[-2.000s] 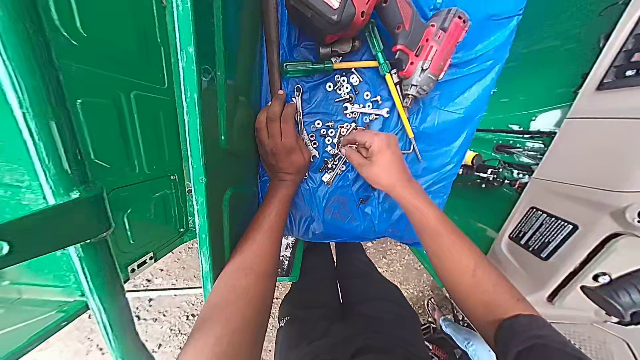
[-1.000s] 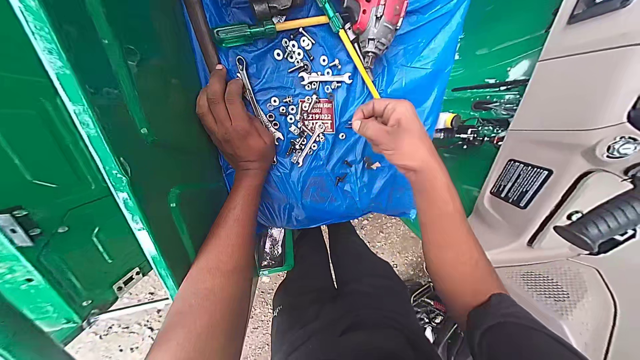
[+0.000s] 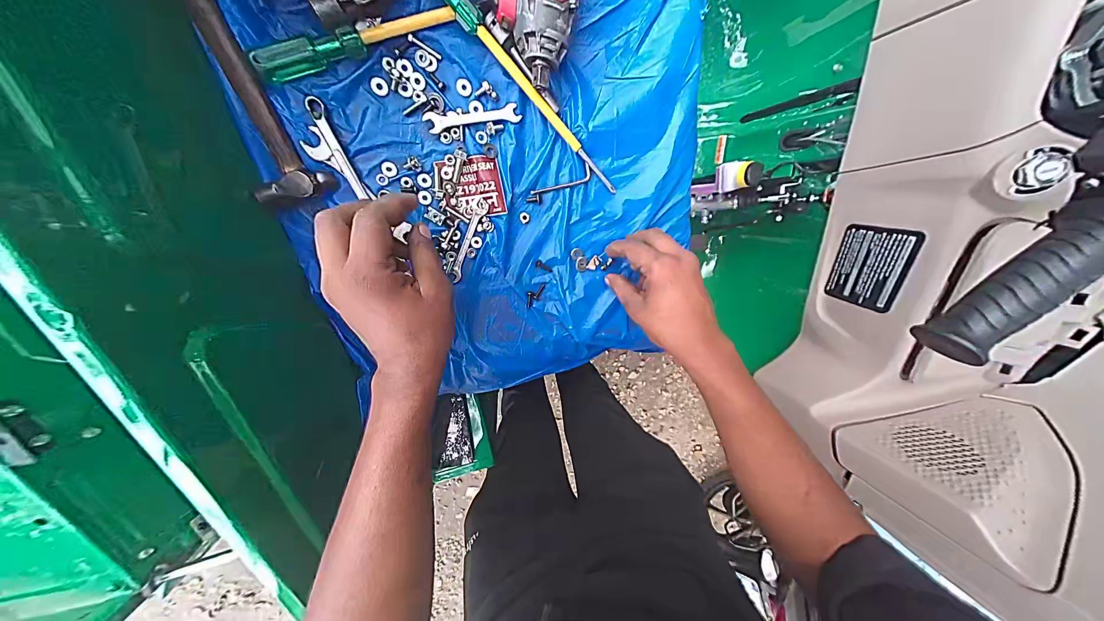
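My left hand (image 3: 384,280), fingers curled and apart, is over the blue plastic sheet (image 3: 492,336) at the left edge of a pile of nuts, washers and bolts (image 3: 424,179). Whether it holds anything cannot be told. My right hand (image 3: 660,285) is at the sheet's right side, thumb and fingers apart beside a few small washers and fasteners (image 3: 588,261). Small dark screws (image 3: 536,296) lie between the hands. An open-end wrench (image 3: 473,117) crosses the upper pile, a small wrench (image 3: 467,246) lies in the lower pile, and a combination wrench (image 3: 336,151) is above my left hand.
A hammer (image 3: 259,103) lies along the sheet's left edge. Two screwdrivers with green handles, one near the top left (image 3: 310,53), and a power driver (image 3: 542,39) lie farther back. A hex key (image 3: 565,185) is near the screwdriver tip. Green metal panels (image 3: 216,285) and a beige panel with a black grip (image 3: 1000,302) flank the sheet.
My right hand has gone from the pile to the small fasteners at the sheet's right side, and its pinched fingers have parted. My left hand has shifted off the combination wrench toward the pile's lower left.
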